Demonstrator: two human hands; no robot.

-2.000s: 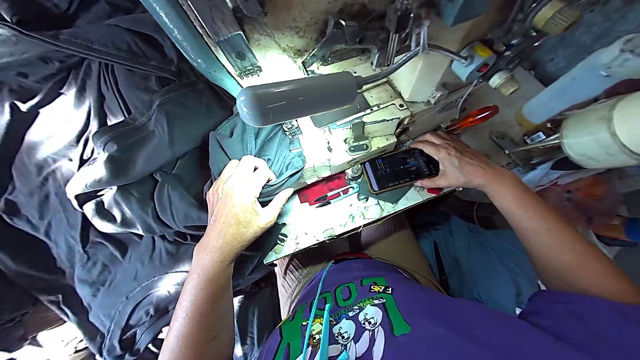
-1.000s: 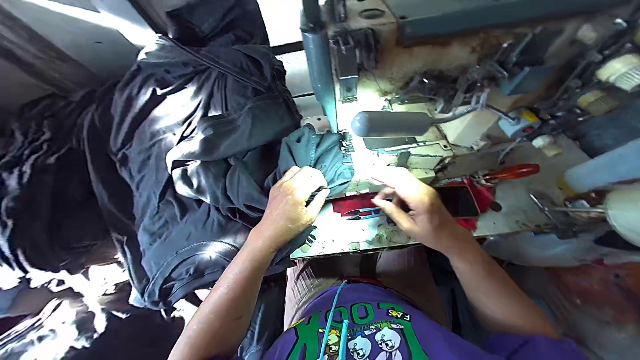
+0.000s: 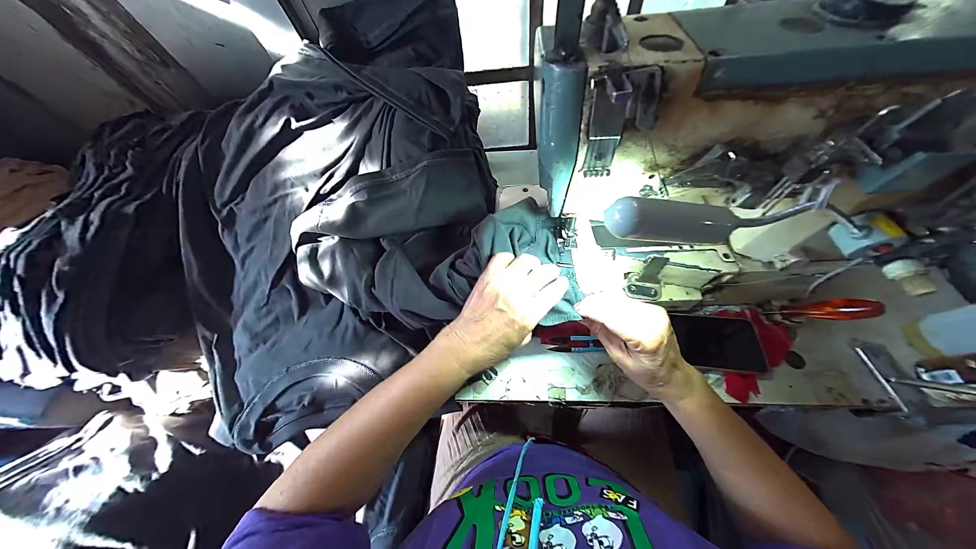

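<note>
A dark knit garment (image 3: 427, 191) lies bunched left of an industrial sewing machine (image 3: 610, 99), its greenish-grey edge (image 3: 526, 229) reaching the needle area. My left hand (image 3: 511, 305) rests on that edge with curled fingers, holding the cloth. My right hand (image 3: 637, 335) pinches the edge's near right corner between thumb and fingers, just below the bright lamp spot. Thread snips (image 3: 572, 343) with blue handles lie between my hands on red cloth, partly hidden by the right one. A phone (image 3: 717, 343) with a dark screen lies right of my right hand.
A grey lamp (image 3: 671, 221) on a bent neck hangs over the machine bed. An orange-handled screwdriver (image 3: 835, 309) lies on the table (image 3: 831, 381) at the right. Stacked dark garments (image 3: 114, 252) fill the left side. The table's front edge runs close to my lap.
Two seconds ago my right hand held the phone; it now lies on the table. That hand has moved left to the garment's edge. The view has shifted considerably.
</note>
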